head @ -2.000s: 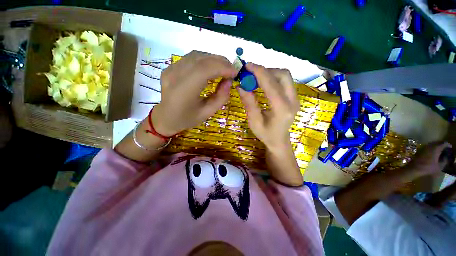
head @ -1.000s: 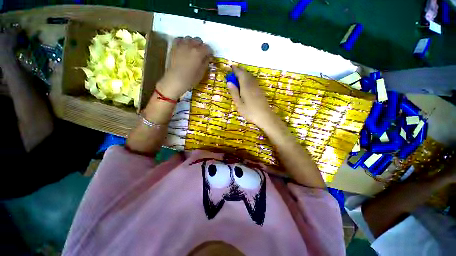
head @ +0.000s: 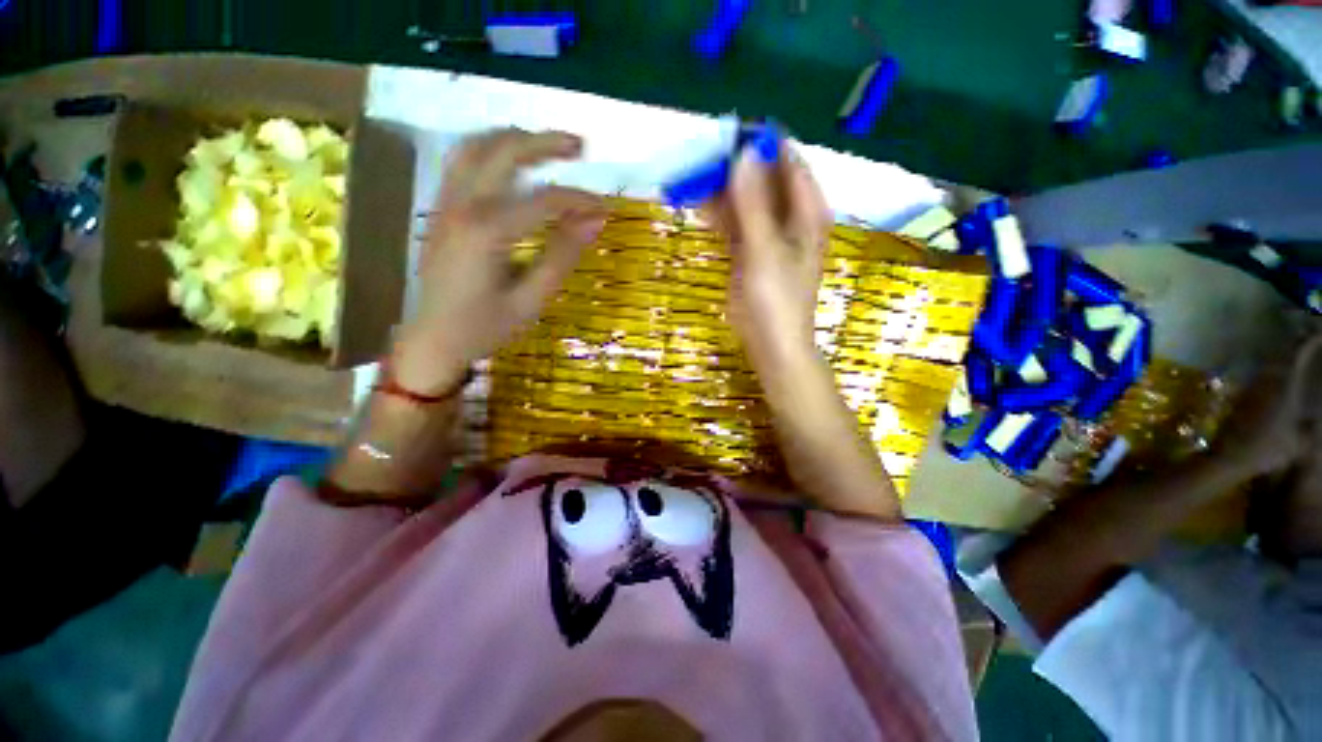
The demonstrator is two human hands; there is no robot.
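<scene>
My right hand [head: 776,239] holds a blue-sleeved cell [head: 702,181] between its fingers above the far edge of the gold strips. The cell is tilted and slightly blurred. My left hand [head: 497,247] is open and blurred, fingers apart, over the left end of the gold strips; I see nothing in it. The shiny gold strips [head: 638,341] lie in rows on a white sheet [head: 580,123]. A heap of blue cells [head: 1037,341] with cream pads lies to the right of the strips.
An open cardboard tray [head: 380,239] with pale yellow pieces [head: 261,239] stands at the left. A green conveyor belt [head: 812,44] beyond carries scattered blue cells. A grey metal upright [head: 1160,196] juts in at right. Another person's arm [head: 1160,500] reaches in at right; another person's arm shows at far left.
My right hand has lifted the blue cell off the gold strips toward the far edge. My left hand has drawn back slightly and its fingers have opened. The camera view has shifted.
</scene>
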